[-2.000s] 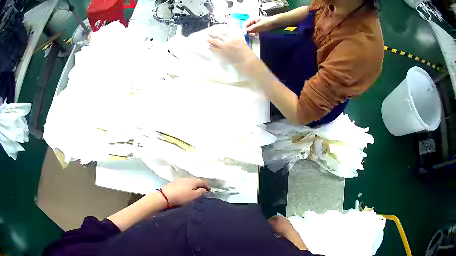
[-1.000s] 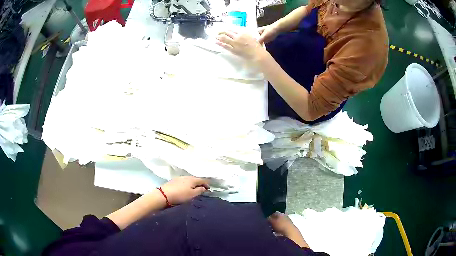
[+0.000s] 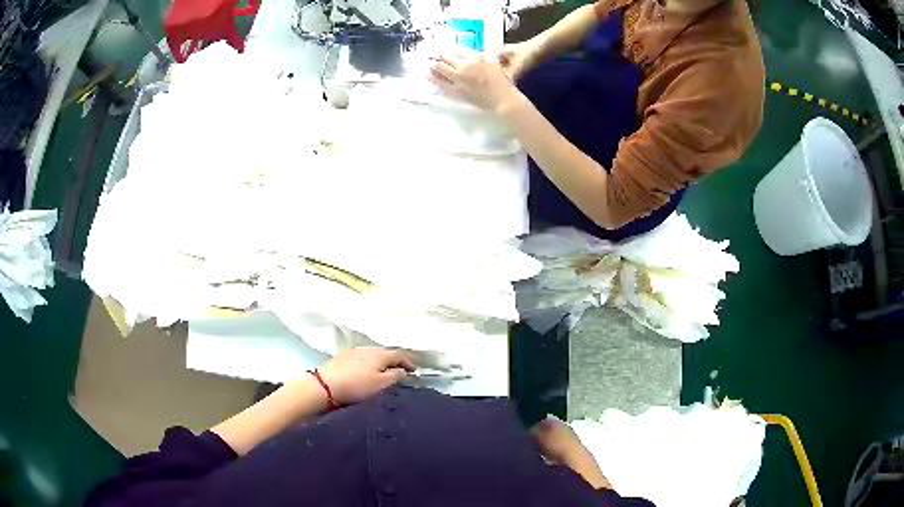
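Note:
A wide heap of white cut fabric pieces (image 3: 297, 198) covers the work table, with thin yellow-brown edges between its front layers. My left hand (image 3: 365, 376) rests at the table's front edge (image 3: 238, 347), fingers curled, below the heap; a narrow greyish strip (image 3: 441, 373) lies by its fingertips. Whether the hand grips it is unclear. My right hand (image 3: 563, 444) is low beside my body, partly hidden by my dark clothing, next to a white fabric bundle (image 3: 669, 456). Its fingers do not show clearly.
A co-worker (image 3: 684, 109) sits at the right of the table with both hands on the cloth near a sewing machine (image 3: 362, 25). Another tied bundle (image 3: 634, 277) lies beyond a grey board (image 3: 624, 371). A yellow trolley frame (image 3: 793, 446), white bucket (image 3: 818, 193), red stool (image 3: 205, 25) and brown cardboard (image 3: 139, 381) surround.
The co-worker's hands and the cloth near the machine have shifted, and more of the machine shows than in the oldest frame. My hands have stayed in about the same place.

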